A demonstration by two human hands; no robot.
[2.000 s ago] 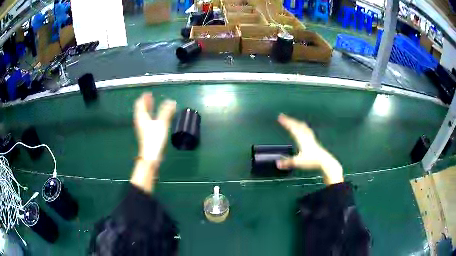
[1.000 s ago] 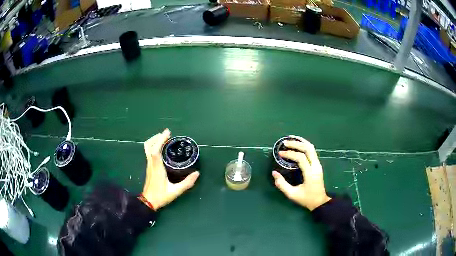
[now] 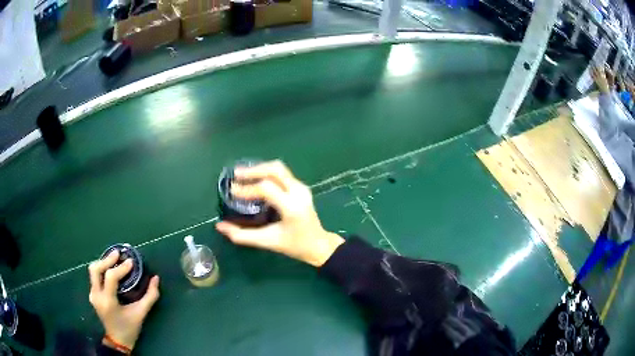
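My left hand is around an upright black speaker unit at the lower left, with fingers over its top. My right hand is around a second upright black speaker unit near the middle, with fingers on its top panel. No glow shows on either unit. A small clear jar with yellowish liquid and a white stick stands between the two hands, touching neither.
A black cylinder stands at the far left belt edge. Tan cardboard lies at right beside a grey post. A person in grey is at the right edge. Open boxes stand on the far line.
The view has turned to the right, so the belt slants and the cardboard and a person show. The right unit is now farther back than the left one. Both hands remain on their units.
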